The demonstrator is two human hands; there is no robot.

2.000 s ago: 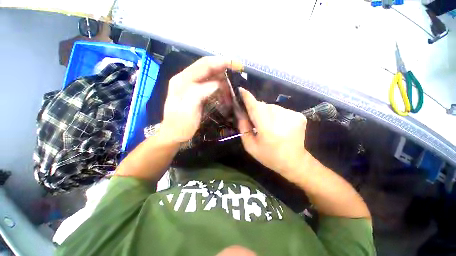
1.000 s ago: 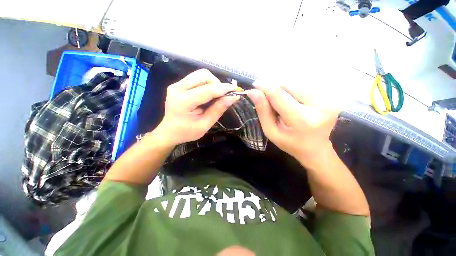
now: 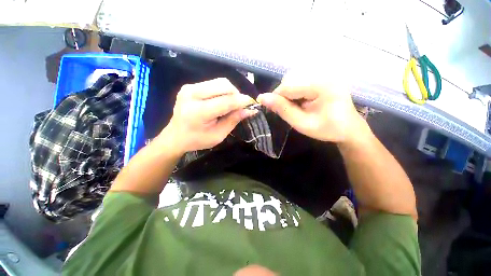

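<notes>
A plaid garment panel (image 3: pixel 259 132) in black and grey with pale lines hangs below my fingertips, over dark cloth on the lap. My left hand (image 3: pixel 207 114) pinches its top edge between thumb and forefinger. My right hand (image 3: pixel 312 108) pinches the same edge just beside, the fingertips of both hands almost touching. A tiny yellowish spot shows at the left fingertips; I cannot tell what it is. A fine thread line runs down beside the panel's right side. The exact seam is hidden by the fingers.
A blue crate (image 3: pixel 139 102) stands at the left with a plaid bundle (image 3: pixel 81 145) hanging over it. The white table (image 3: pixel 242 27) runs across the top, with a measuring tape strip (image 3: pixel 414 114) along its edge. Scissors (image 3: pixel 422 79) with yellow and green handles lie on it at the right.
Since two seconds ago, my hands have turned from holding a dark folded strip upright to pinching the edge fingertip to fingertip. Since one second ago, the hands have barely shifted; the view has moved slightly.
</notes>
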